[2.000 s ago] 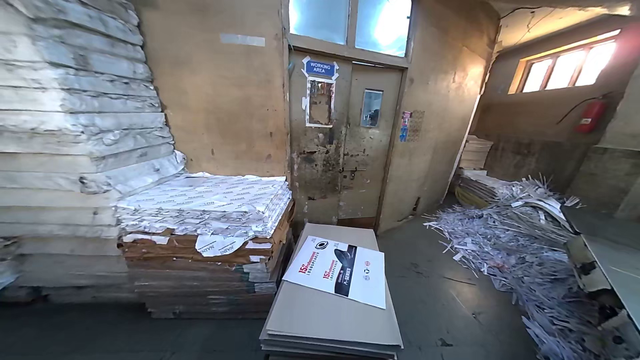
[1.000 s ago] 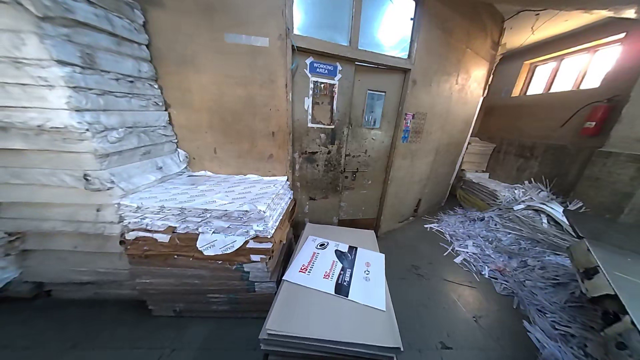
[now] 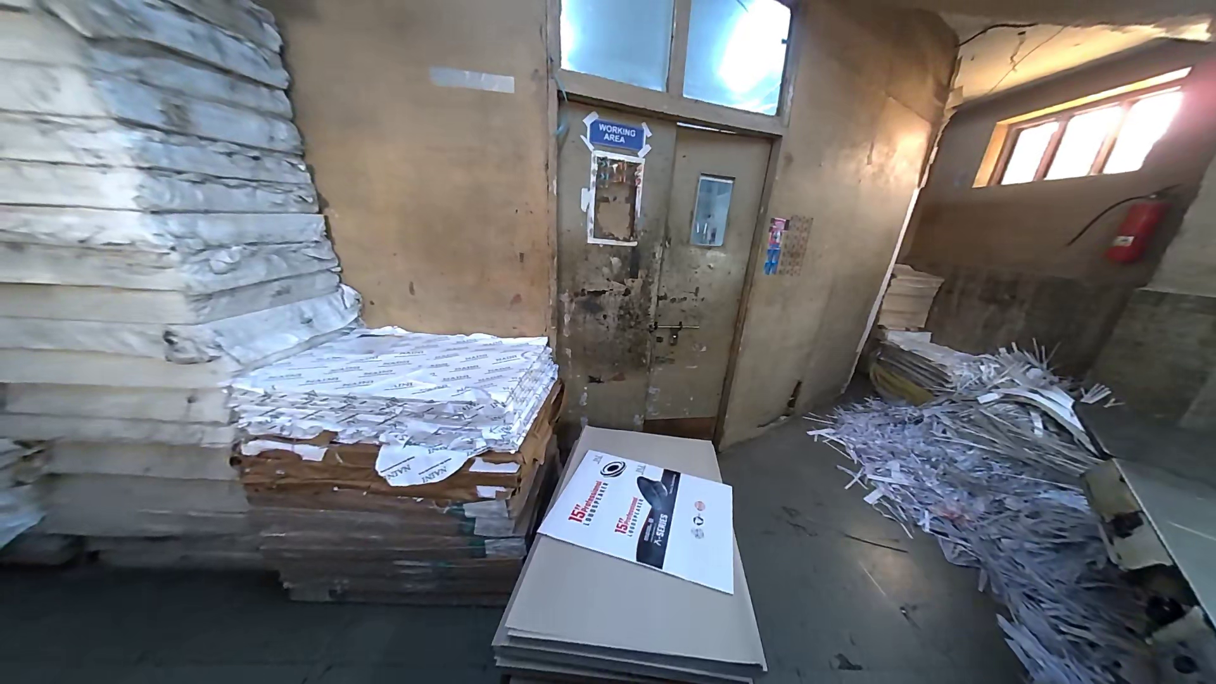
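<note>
Neither my left hand nor my right hand shows in the head view. A stack of grey-brown cardboard sheets [image 3: 627,608] stands low at the bottom middle. On top of it, a white printed sheet [image 3: 655,518] with red and black loudspeaker print lies flat and slightly askew. To its left, a pile of white printed paper-wrapped packs [image 3: 408,370] rests on brown-wrapped and grey layers [image 3: 380,541].
Tall piles of white-wrapped reams [image 3: 161,237] rise at the left. Behind the cardboard is a worn, closed double door [image 3: 665,304] with a bolt. Shredded paper strips [image 3: 988,494] cover the floor at right, beside a machine edge [image 3: 1159,532]. A red fire extinguisher [image 3: 1135,230] hangs on the wall.
</note>
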